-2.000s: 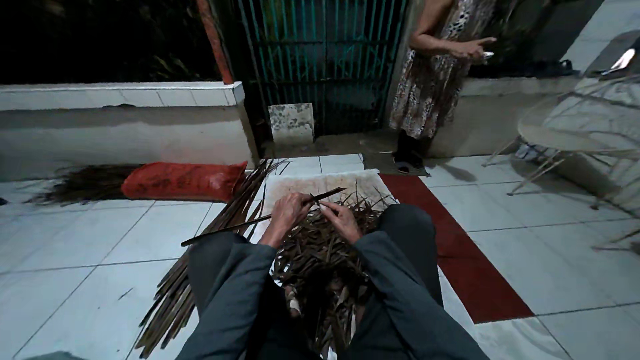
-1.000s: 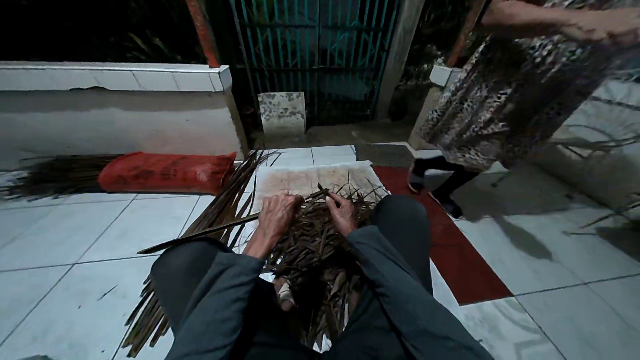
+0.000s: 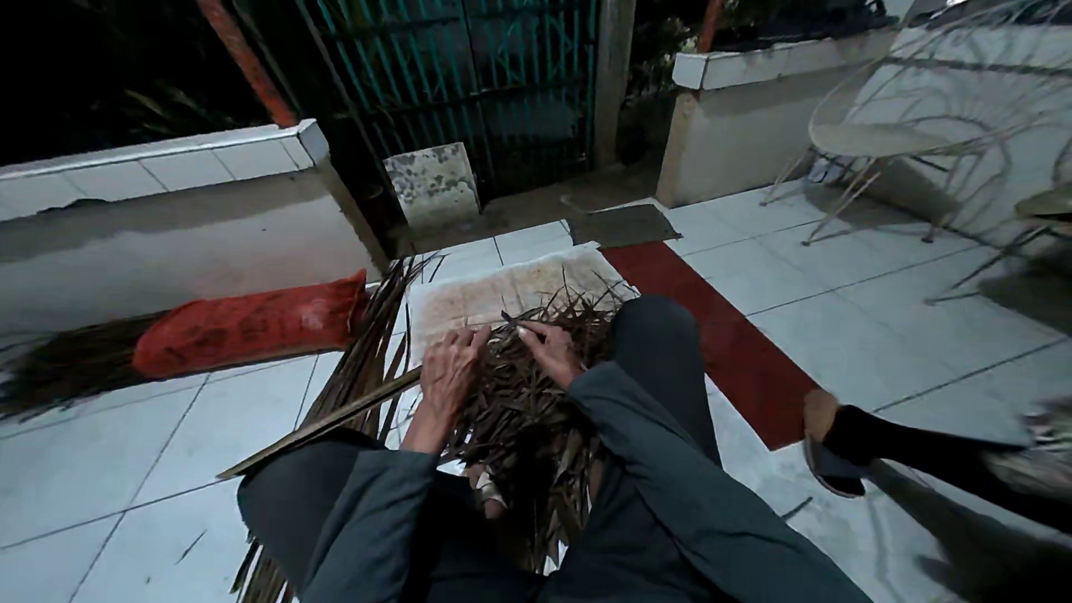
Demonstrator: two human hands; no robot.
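My left hand grips a long dry palm frond strip, whose wide end reaches down over my left knee. My right hand is a little to the right, its thumb and fingers pinched on a small dark piece, perhaps a blade or the strip's tip; I cannot tell which. Beneath both hands, a heap of brown dry leaf scraps lies between my knees, partly over a stained white cloth or sack. Long dry fronds lie in a bundle to the left.
A red sack with dark stalks rests by the low wall. Ahead stand a speckled slab and a green metal gate. Wire-frame chairs are at the right. Another person's leg is on the tiled floor at the right.
The other person has moved from near the gate to the right edge, with only a leg now clearly seen. Both my hands stay over the scraps. The view has tilted.
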